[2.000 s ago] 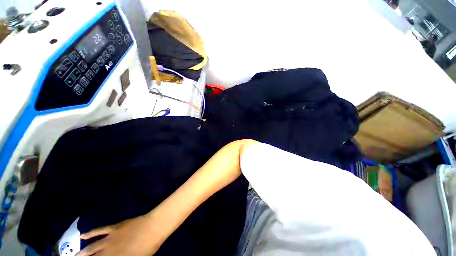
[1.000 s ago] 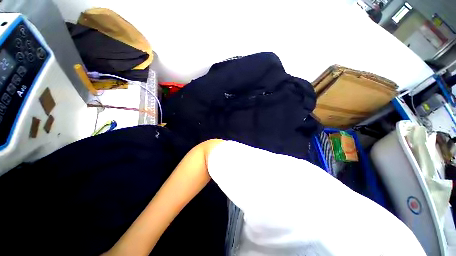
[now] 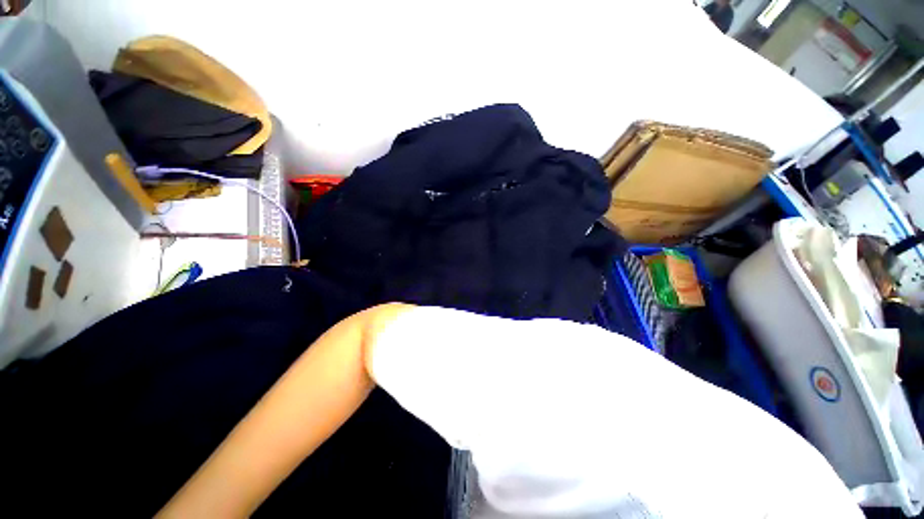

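Note:
Dark navy fabric (image 3: 193, 355) covers the lower left, with a pale thread tail near its upper edge. My bare forearm, which looks like the right one, reaches down to the left from a white sleeve. Its hand is cut off by the bottom edge. My left hand is out of the picture. A heap of navy pieces (image 3: 456, 228) with a few pale specks lies beyond the arm. Part of the sewing machine head (image 3: 71, 243) shows at the left edge.
A small green-blue tool (image 3: 180, 277) lies near the machine. Folded cardboard (image 3: 689, 188) stands behind a blue bin (image 3: 745, 350). A pale grey tub (image 3: 811, 345) holds light cloth at right. Dark cloth (image 3: 177, 127) lies by brown material. A person is partly visible at the right edge.
The view has swung right, so the machine panel is mostly cut off and the tub shows more. The hand seen on the navy fabric two seconds ago is now out of view.

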